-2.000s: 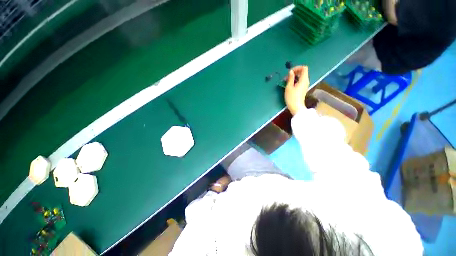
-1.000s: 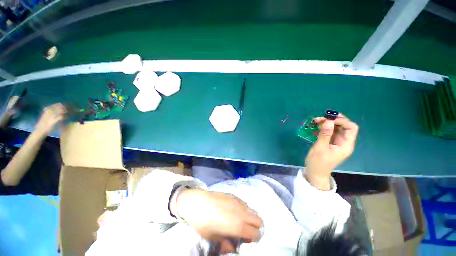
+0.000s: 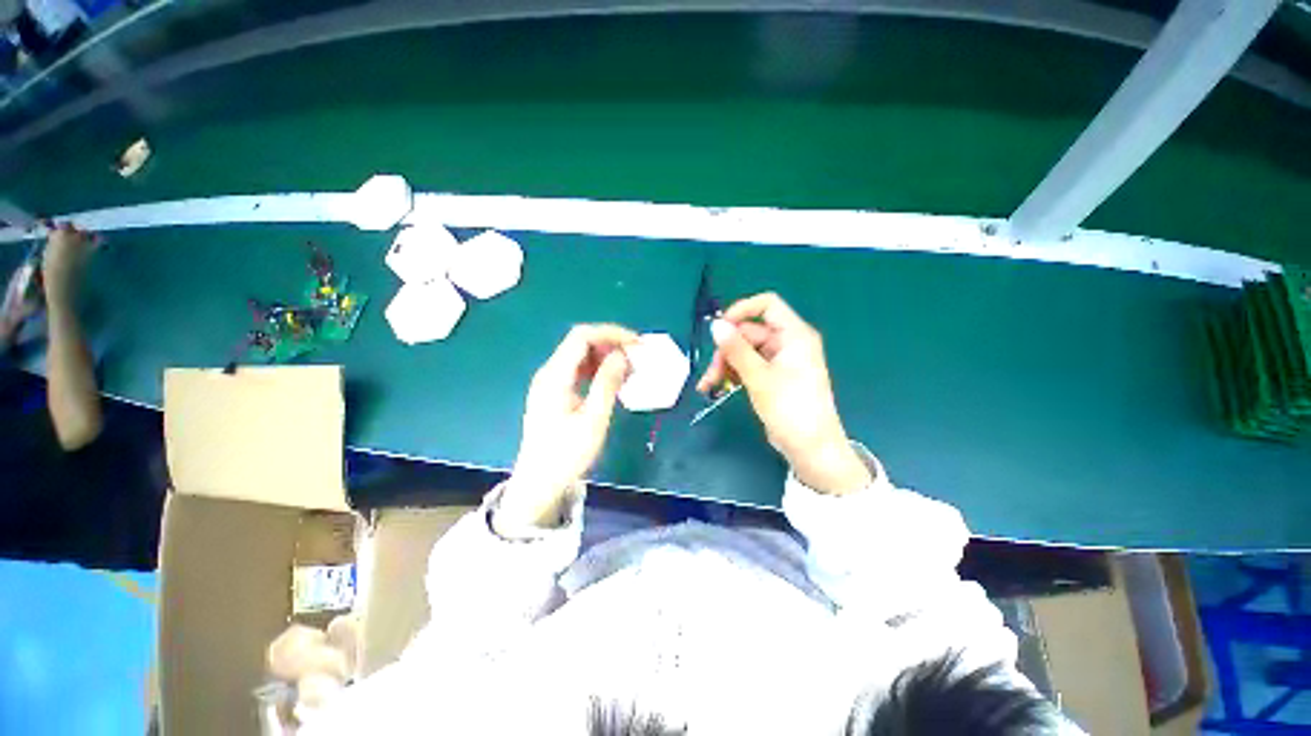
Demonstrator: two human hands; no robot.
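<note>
My left hand [image 3: 572,403] holds a white hexagonal housing [image 3: 656,373] by its left edge, over the green bench. My right hand [image 3: 769,374] is just right of the housing, fingers closed on a small part with a thin pale piece sticking out below; the part is mostly hidden by the fingers. A short red lead [image 3: 656,430] shows below the housing. A thin black pen-like tool [image 3: 702,305] lies between the hands, partly hidden by my right fingers.
Several white housings [image 3: 426,311] and a pile of wired boards [image 3: 305,319] lie at left. Stacked board panels [image 3: 1255,360] stand at far right. An open cardboard box [image 3: 256,431] is front left. Another person's arm [image 3: 69,345] is at far left.
My left hand has come up from my lap and taken hold of the housing. My right hand has moved left from beside the small board to the housing.
</note>
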